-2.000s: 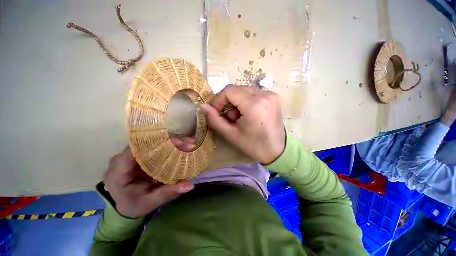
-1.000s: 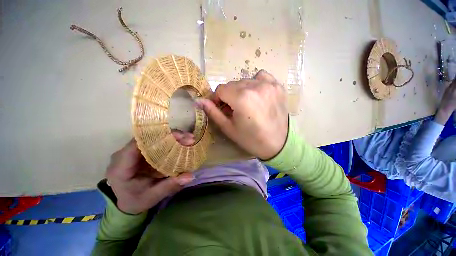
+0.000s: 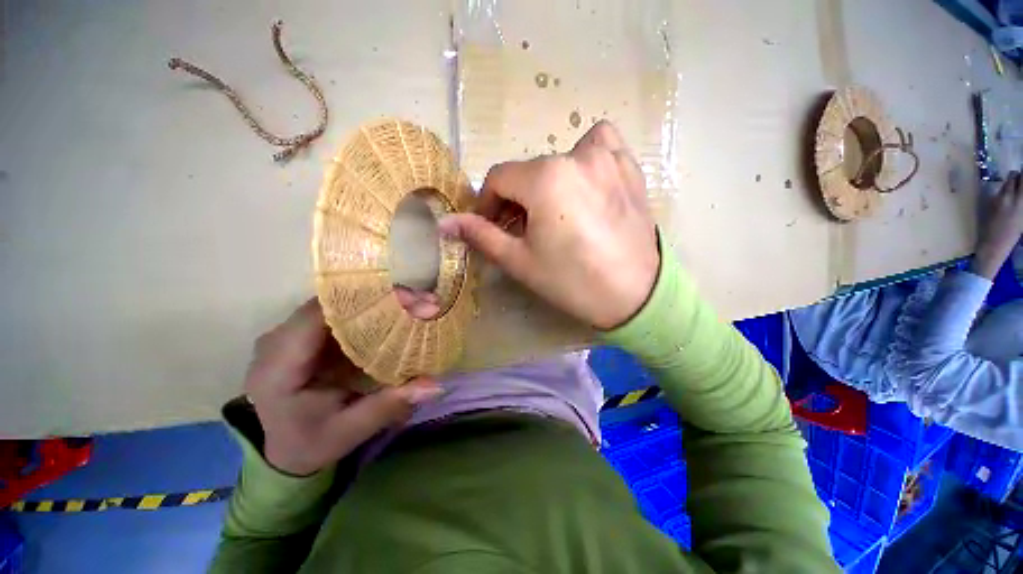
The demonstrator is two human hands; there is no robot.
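A tan woven ring (image 3: 357, 252) is held tilted above the bench in front of me. My left hand (image 3: 320, 392) grips its lower edge, thumb outside and fingertips showing through the centre hole. My right hand (image 3: 572, 224) pinches the ring's right inner rim with thumb and fingers; a bit of brown cord seems to show in the curled fingers, mostly hidden. Two joined or crossing pieces of twisted brown cord (image 3: 294, 144) lie on the bench at the upper left.
A taped glue sheet (image 3: 561, 67) with brown spots lies beyond my right hand. A finished ring (image 3: 831, 151) with a cord loop lies at the right. A coworker's arm (image 3: 954, 336) is at the right edge. Blue crates (image 3: 853, 477) stand below the bench.
The ring and both hands have shifted slightly right in the view. My right hand has tilted upward and covers the white glue blob seen earlier. Both hands keep their hold.
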